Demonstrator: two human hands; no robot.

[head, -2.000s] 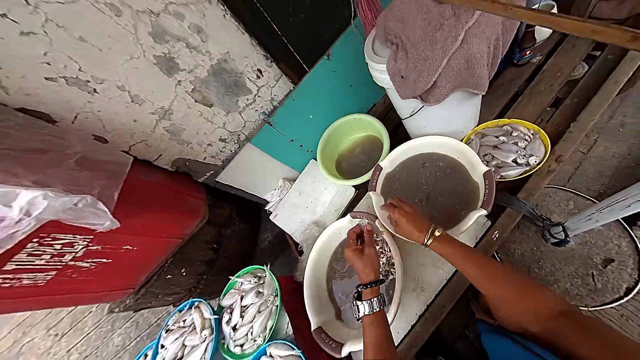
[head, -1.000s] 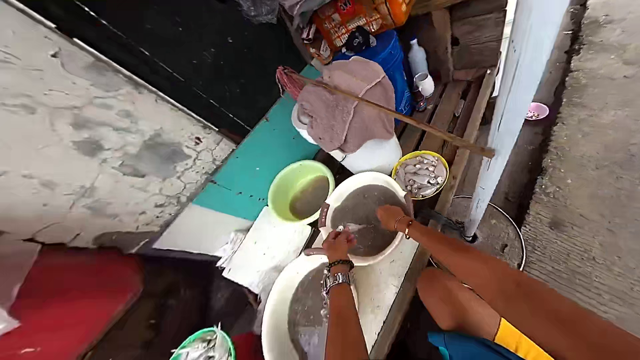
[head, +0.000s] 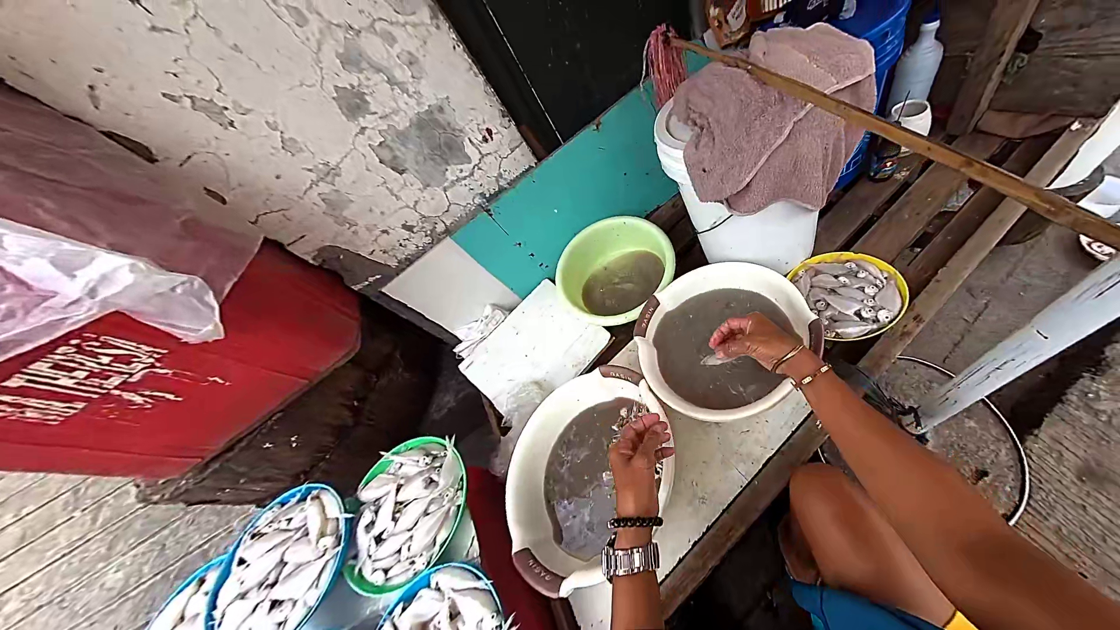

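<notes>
My left hand [head: 640, 451], with a bead bracelet and metal watch, hovers over the nearer white basin [head: 531, 490] of murky water, where fish scraps float. Its fingers are curled; whether something is between them cannot be told. My right hand [head: 751, 339] pinches a small pale fish [head: 717, 359] just above the grey water of the farther white basin [head: 652, 354]. A yellow-rimmed bowl of small fish [head: 847, 295] sits right of that basin. The light green basin [head: 569, 262], holding murky water, stands behind on the left.
Several round containers of silver fish [head: 407, 512] are at lower left, beside a red box [head: 175, 394]. A white bucket [head: 752, 236] draped with a towel [head: 774, 114] stands behind the basins. A wooden stick [head: 901, 136] slants across the upper right, above a pale post [head: 1024, 350].
My right hand has risen from the farther basin's water and now shows a small fish at its fingers. My left hand has moved from beside that basin's rim to over the nearer basin.
</notes>
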